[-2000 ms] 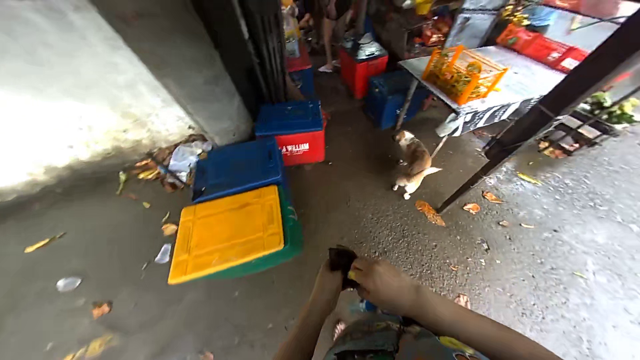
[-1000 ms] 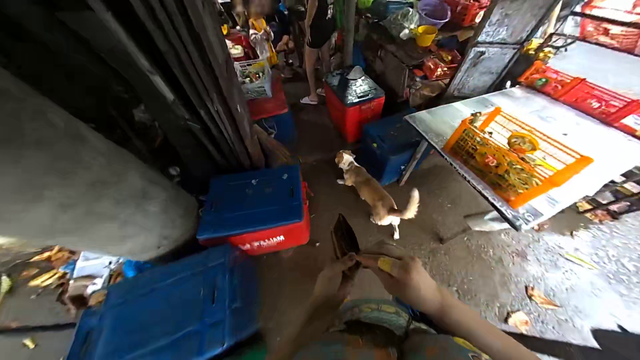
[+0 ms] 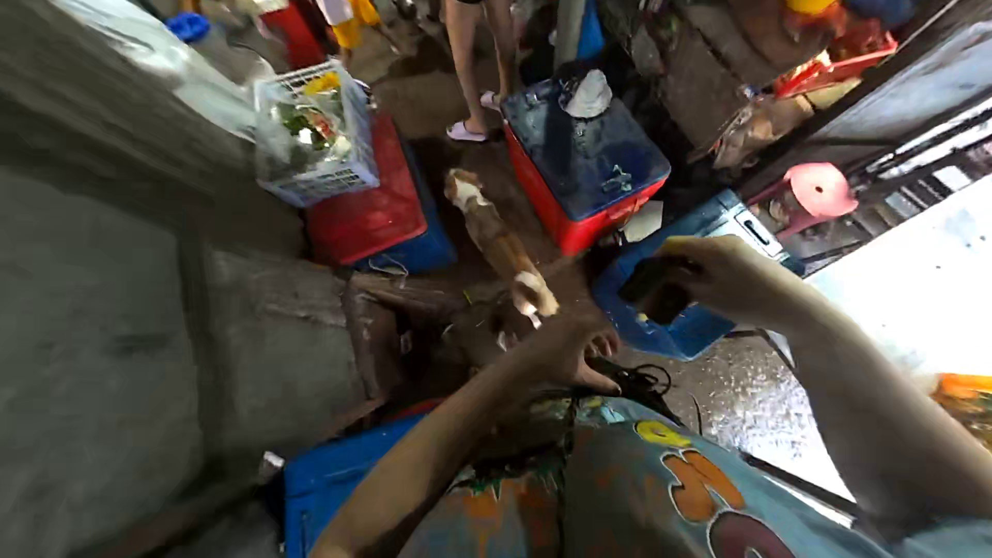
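My right hand (image 3: 697,275), raised at the right of centre, grips a dark, flat object (image 3: 659,288) that looks like a wallet or pouch. Lower and to the left, my left hand (image 3: 577,353) has its fingers spread and slightly curled, with nothing seen in it. Black cords (image 3: 647,380) lie at my waist close to the left fingertips. Beneath both arms shows a printed garment (image 3: 620,480). Beyond the left hand, a brown and white dog (image 3: 504,240) faces away along the narrow passage.
A red cooler with a dark lid (image 3: 589,155) stands ahead, and a blue cooler (image 3: 666,325) sits under my right hand. At left, a white crate (image 3: 318,143) rests on a red lid (image 3: 376,201). A person's legs (image 3: 480,62) are farther ahead. A white table (image 3: 914,287) borders the right.
My hands, together on the dark object earlier, are now apart, with the object in the right hand. The view has moved forward into the passage. The dog now faces away.
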